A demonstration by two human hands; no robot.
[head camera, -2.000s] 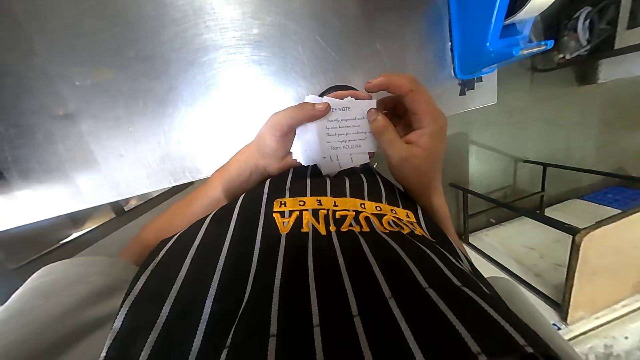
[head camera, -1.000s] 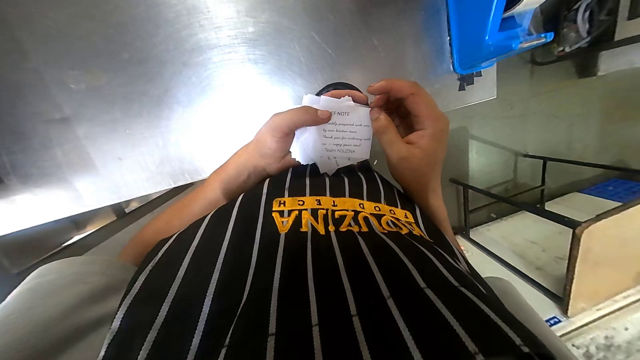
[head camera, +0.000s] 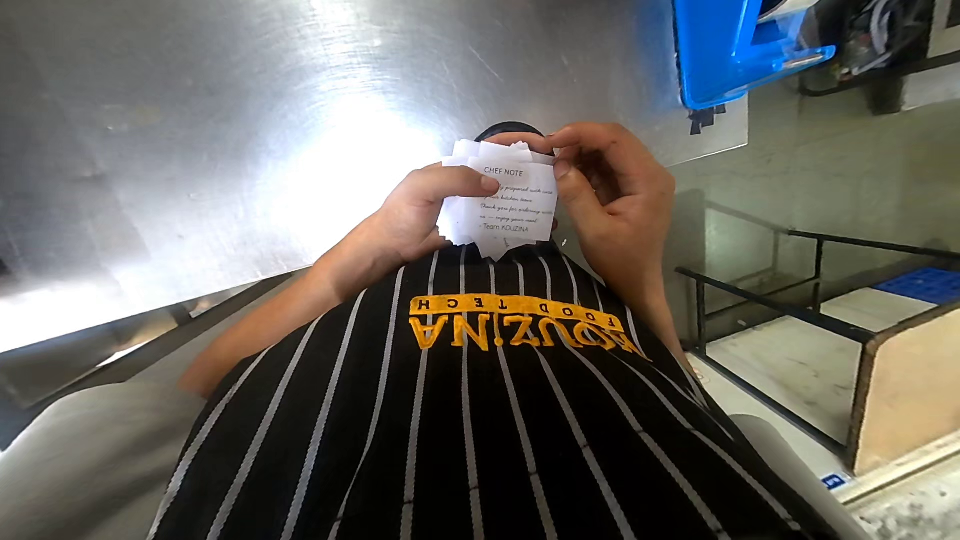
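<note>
A stack of small printed paper notes [head camera: 517, 206] is fanned unevenly in front of my chest, above a black striped apron [head camera: 495, 420]. My left hand [head camera: 435, 206] grips the stack from the left, its thumb lying across the top note and its fingers behind. My right hand [head camera: 619, 195] is at the stack's upper right edge, thumb and index finger close together at the corner. Whether they pinch a note cannot be told. Behind the notes shows the rim of a round black object [head camera: 511, 129], mostly hidden.
A steel table [head camera: 225, 112] spans the upper left and passes behind my hands. At its right end stands a blue plastic holder [head camera: 716, 60]. Lower right is a black metal frame [head camera: 780, 307] beside a wooden-edged board [head camera: 911, 390].
The top note now lies squarer and its print shows more fully than a second ago. My right thumb and fingers have shifted slightly at the stack's edge; my left hand keeps its hold.
</note>
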